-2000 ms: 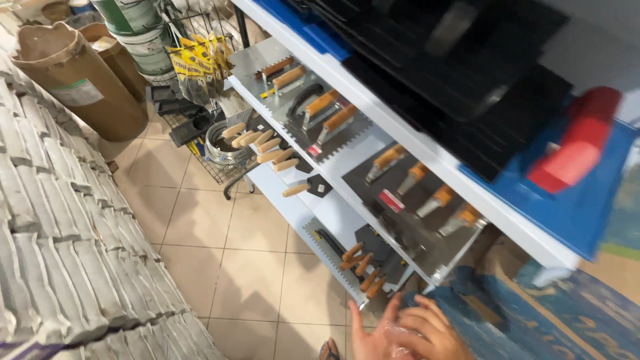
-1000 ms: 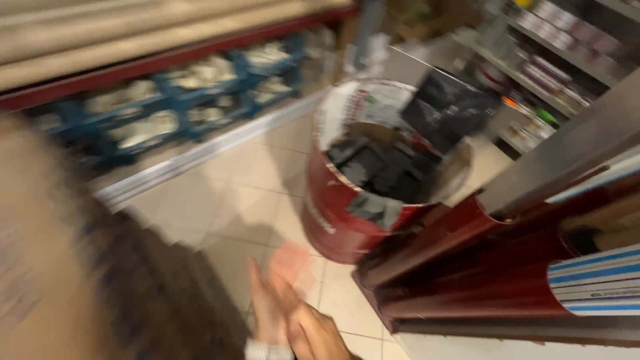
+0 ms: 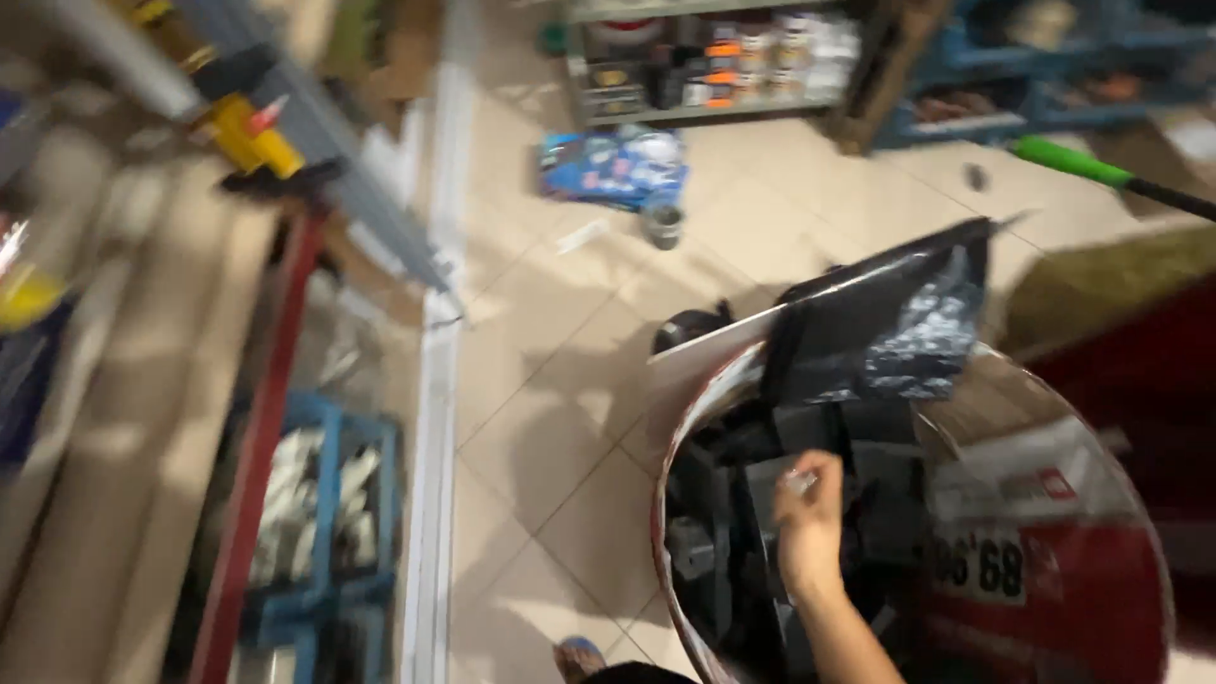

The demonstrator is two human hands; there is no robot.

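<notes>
My right hand (image 3: 810, 522) reaches in from the bottom edge over a large round red and white bin (image 3: 1045, 589). Its fingers are curled around a small whitish, shiny thing (image 3: 801, 480), too blurred to name. Below and around the hand, the bin holds dark grey and black pieces (image 3: 883, 475), their kind unclear. A black plastic-wrapped sheet or bag (image 3: 883, 323) stands up at the bin's far rim. My left hand is out of view.
Tiled floor (image 3: 532, 418) lies left of the bin, with a foot in a sandal (image 3: 578, 655) at the bottom. Further off are a blue patterned package (image 3: 616, 166), a low shelf of goods (image 3: 722, 66) and a green-handled tool (image 3: 1073, 161). Blue crates (image 3: 328, 494) stand at left.
The view has swung from a rack of trowels to the bin, now nearer. Both hands were in view close together before; now only the right shows, over the bin.
</notes>
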